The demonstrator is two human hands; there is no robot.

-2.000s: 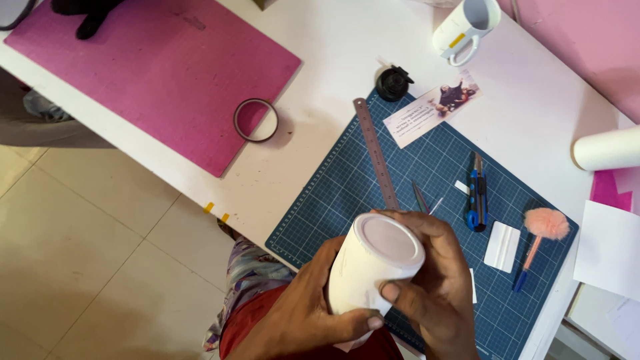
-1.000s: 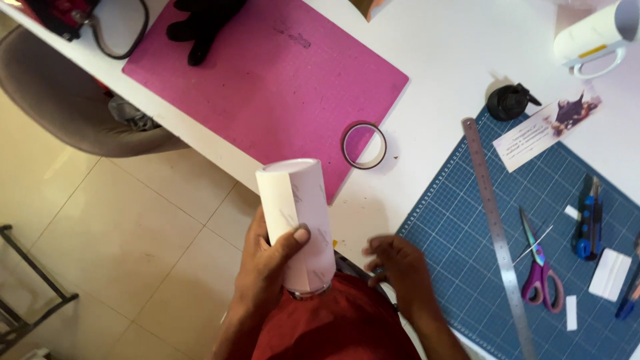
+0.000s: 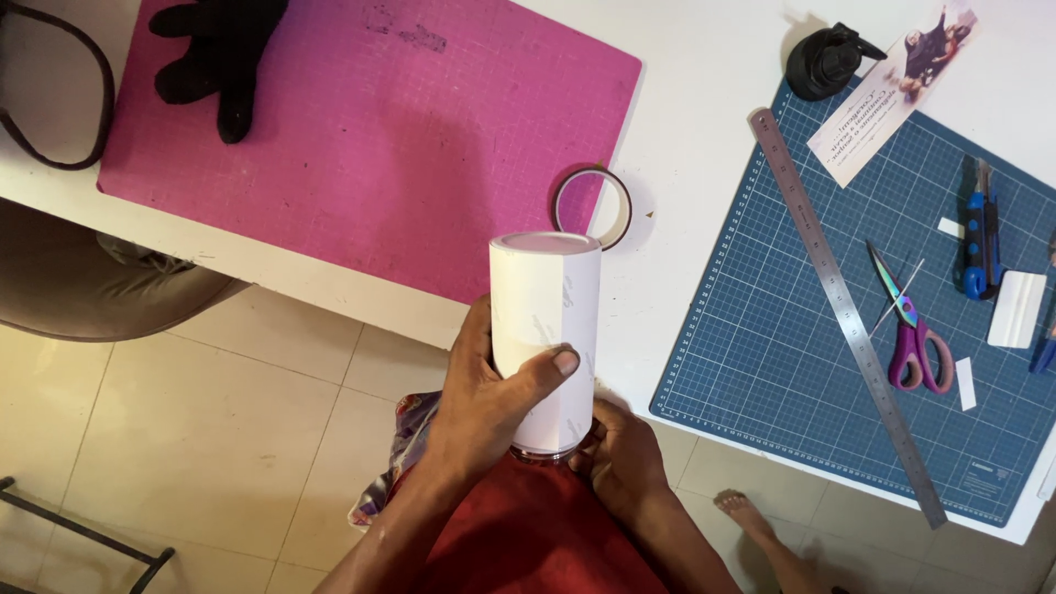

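Observation:
My left hand (image 3: 503,384) is wrapped around a white tumbler (image 3: 536,305) with printed white paper around its side, the thumb across the front. The tumbler stands roughly upright, its flat end toward me and a metallic rim at its lower end. My right hand (image 3: 623,454) is at that lower end, fingers curled by the rim; its fingertips are partly hidden, so whether it grips anything cannot be told. Just beyond the tumbler a roll of tape (image 3: 629,208) lies partly on the pink cutting mat (image 3: 371,173).
On the blue cutting mat (image 3: 742,330) lie a steel ruler (image 3: 841,309), scissors (image 3: 910,330), a utility knife (image 3: 980,239) and a white squeegee (image 3: 1017,309). A black lid (image 3: 825,62) and printed strip (image 3: 874,120) overlap its far edge. A black glove (image 3: 214,62) lies left, a chair (image 3: 99,289) below.
Both hands were on the tumbler over the blue mat; it is now farther left, near the table's front edge. My right hand came away, then returned to its lower end. The view has shifted left.

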